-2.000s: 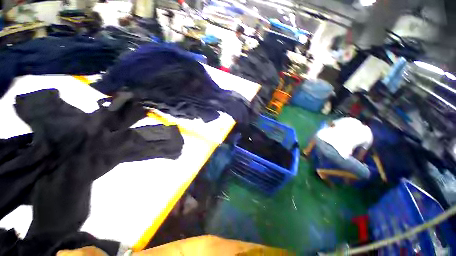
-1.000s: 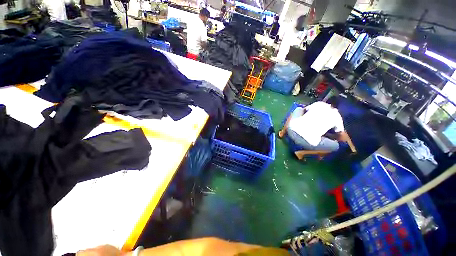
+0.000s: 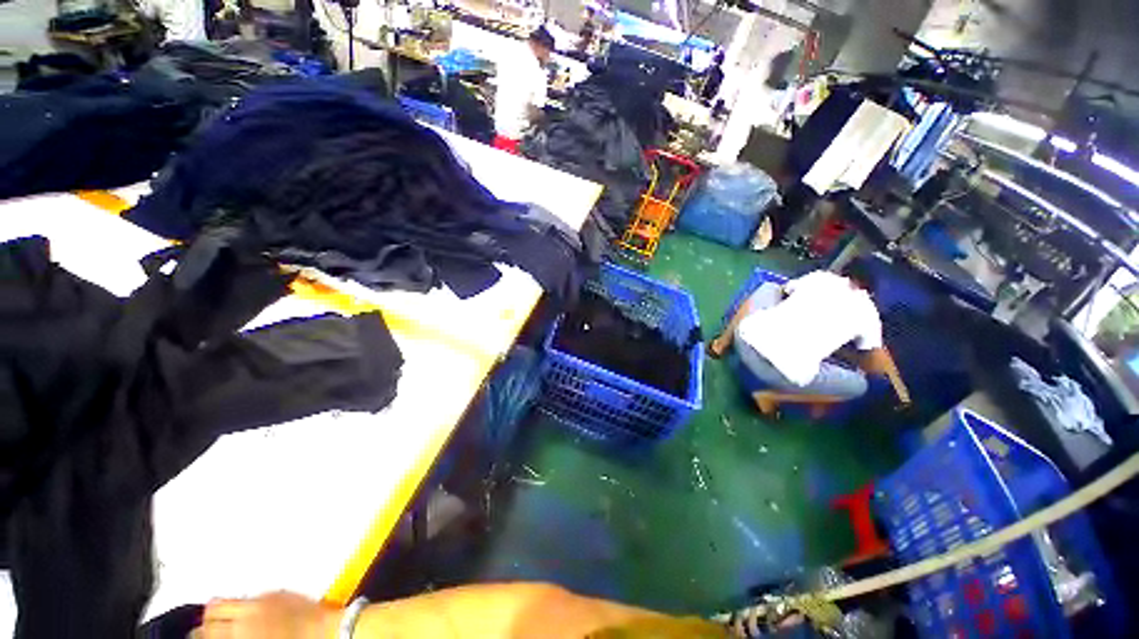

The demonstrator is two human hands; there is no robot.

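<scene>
A black garment (image 3: pixel 187 375) lies spread over the white table (image 3: pixel 287 499) at the left, with limp sleeve- or leg-like parts. My right hand (image 3: pixel 269 614) is at the bottom edge of the picture, partly cut off, with a pale band (image 3: pixel 355 617) on the wrist. A bit of black cloth shows just left of its fingers. The fingertips are cut off, so I cannot tell whether it holds the cloth. My left hand is not in view.
A navy garment heap (image 3: pixel 325 175) lies on the table's far side. A blue crate (image 3: pixel 625 393) holding dark cloth stands on the green floor (image 3: pixel 600 499). A person in white (image 3: pixel 806 331) crouches beyond it. Another blue crate (image 3: pixel 962 512) and a pale pole (image 3: pixel 999 539) are at the right.
The view has swung right and steadied since the first frame, then shifted slightly back left. More of my right hand shows now. The black garment lies in much the same place.
</scene>
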